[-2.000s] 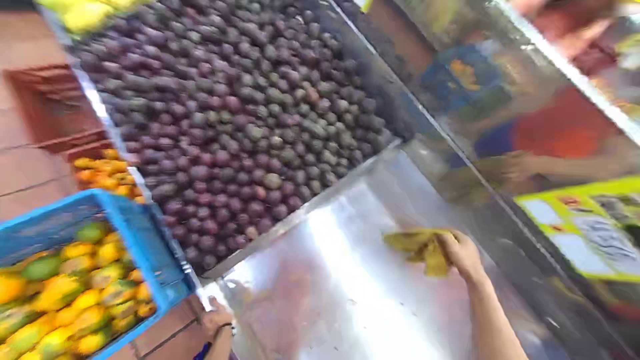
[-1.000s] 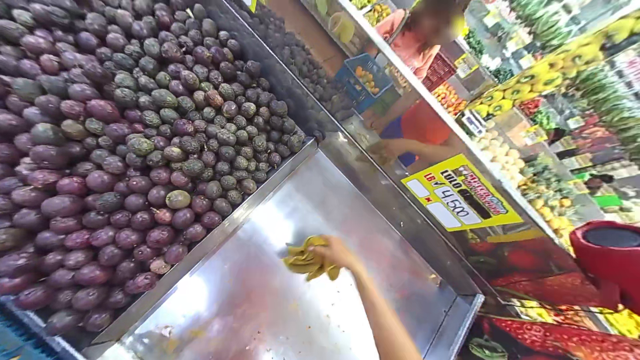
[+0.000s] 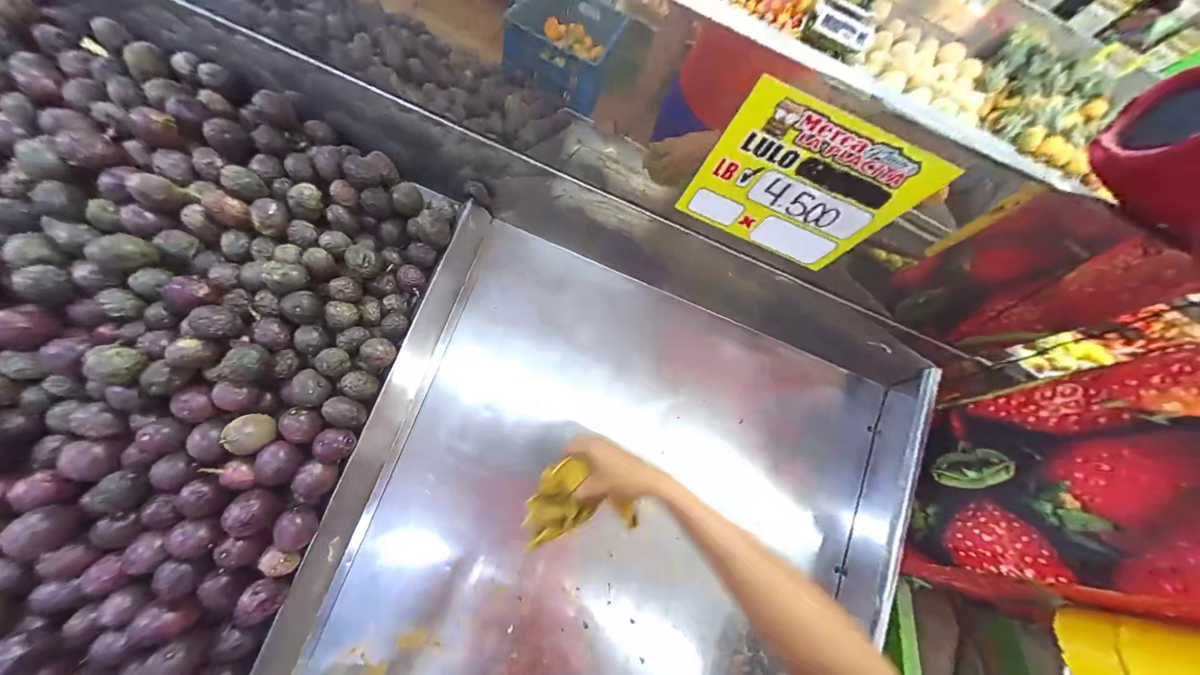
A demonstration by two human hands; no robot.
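Observation:
My right hand (image 3: 614, 469) is closed around a crumpled yellow cloth (image 3: 555, 502), held low over the metal surface of a stainless-steel display bin (image 3: 656, 366). The forearm comes in from the lower right, and the hand is slightly blurred. Dark crumbs and yellowish smears lie on the metal below the cloth. My left hand is outside the frame. Left of the bin's divider (image 3: 394, 441) lies a large heap of purple and green passion-fruit-like fruits (image 3: 216, 375).
A shiny metal back wall (image 3: 600, 220) carries a yellow price sign (image 3: 816, 173). A raised side edge (image 3: 905, 497) bounds the bin at right, beside a strawberry-printed panel (image 3: 1059, 487). A red object (image 3: 1148, 159) stands at upper right.
The view has shifted right along the bin. My left hand, seen by the divider's near end two seconds ago, has left the view. My right hand still holds the cloth over the metal.

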